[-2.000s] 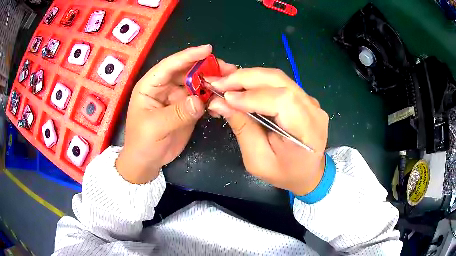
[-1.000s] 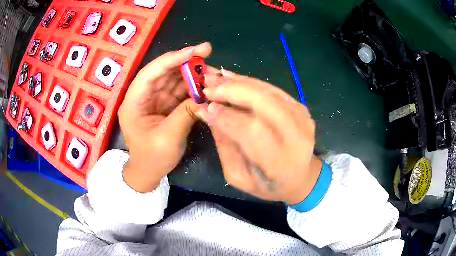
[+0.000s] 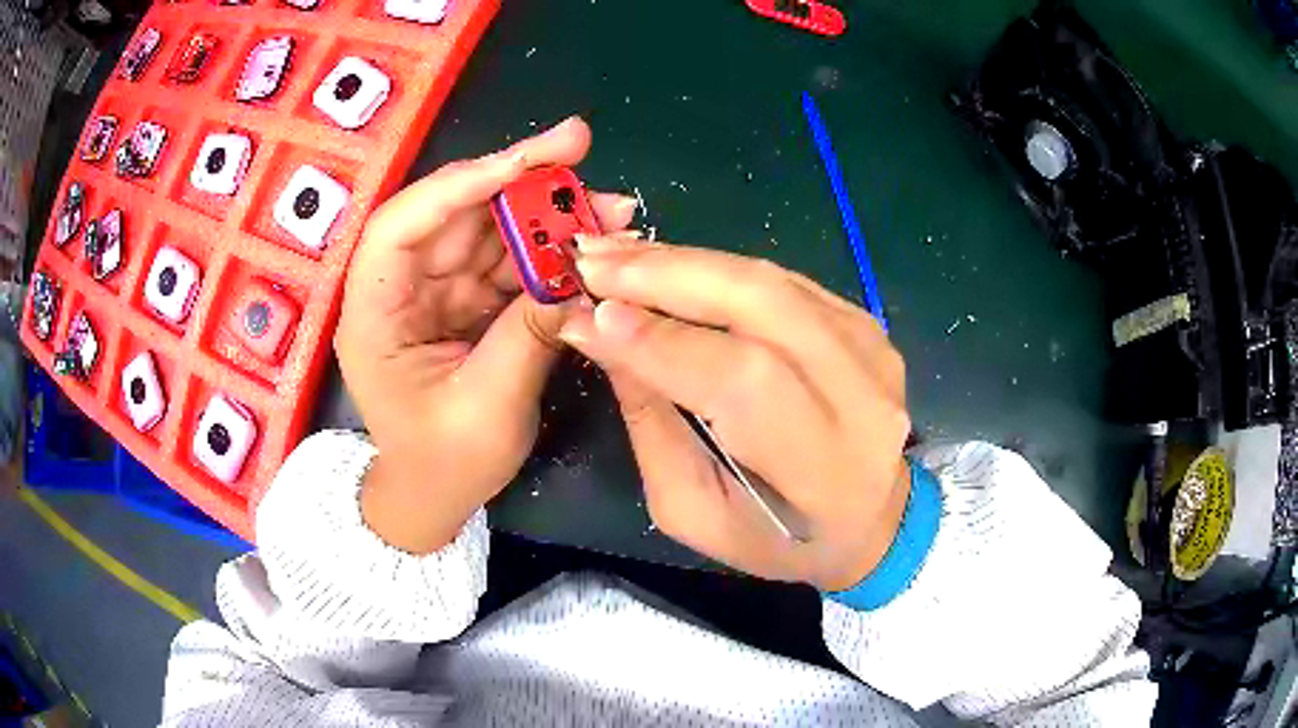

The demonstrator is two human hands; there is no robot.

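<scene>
A red housing shell with a purplish rim and dark holes inside is held between the thumb and fingers of my left hand, its open inside facing up and right. My right hand holds thin silver tweezers like a pen, with the back end showing below my fingers. My right fingertips are at the shell's lower right side. The tweezer tips are mostly hidden by my fingers.
A red-orange foam tray with whitish-pink housings in pockets is at left. A blue stick and a red tool lie on the dark green mat. A black fan unit and yellow tape roll are at right.
Since two seconds ago, the shell has turned in my left hand and shows more of its inside. My right hand has moved slightly lower and left, and the tweezers point more steeply.
</scene>
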